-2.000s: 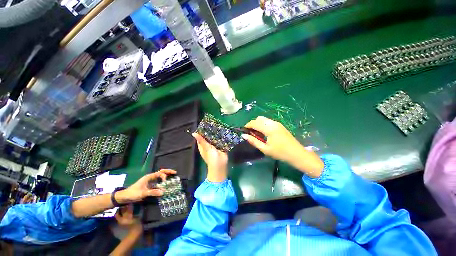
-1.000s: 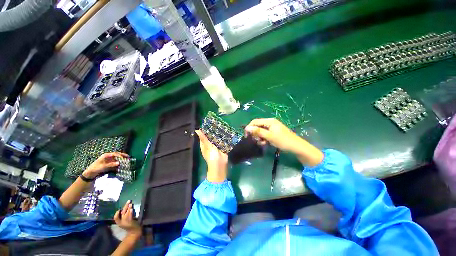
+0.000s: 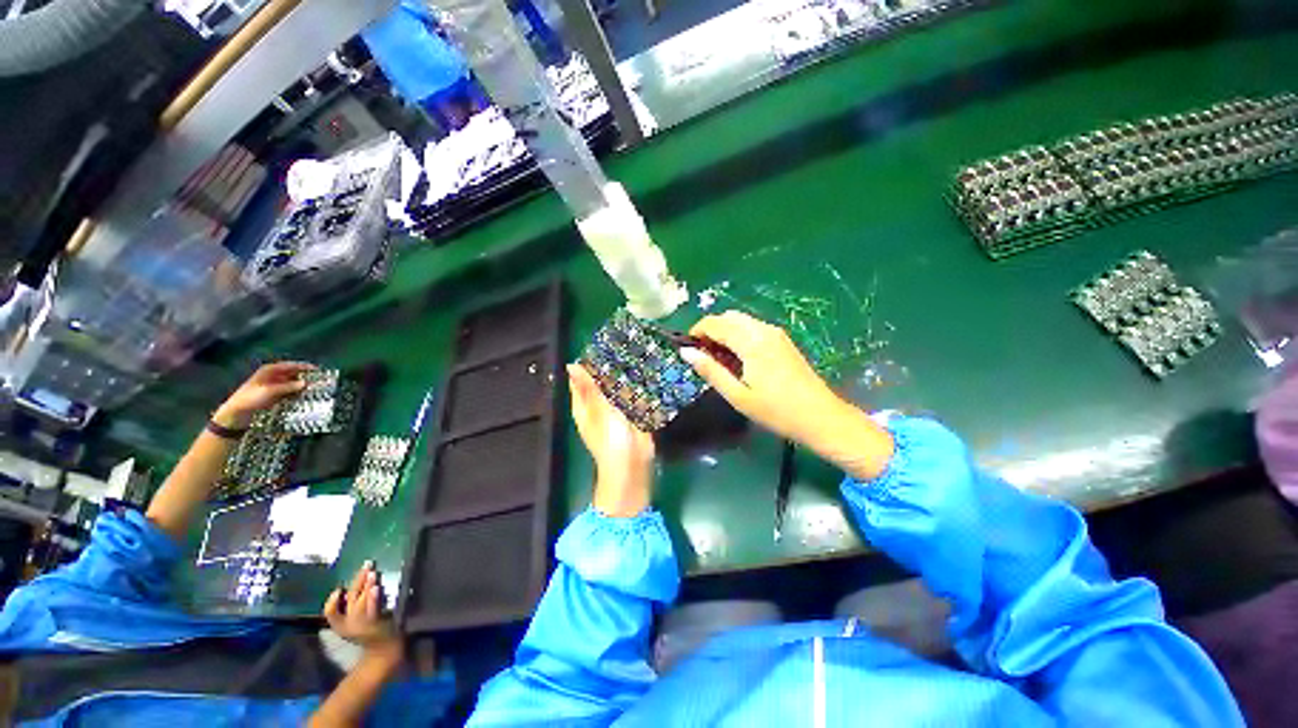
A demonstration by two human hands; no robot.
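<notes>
My left hand holds a green PCB panel by its lower left edge, tilted above the bench. My right hand pinches dark tweezers whose tip is over the panel's upper right part. Whether the tip touches the panel cannot be told. A small dark work mat lies partly hidden below the hands. Thin green offcuts are scattered beyond my right hand. A second dark stick-like tool lies near the bench edge.
A long black compartment tray lies left of my hands. A grey post stands just beyond the panel. Stacked panels and a loose panel lie right. A neighbour's hand holds a panel at left; another person's sleeve shows at right.
The tweezers and my right hand have moved to the panel's upper part, and the panel has turned slightly. The neighbour has taken a panel off the black tray and moved left.
</notes>
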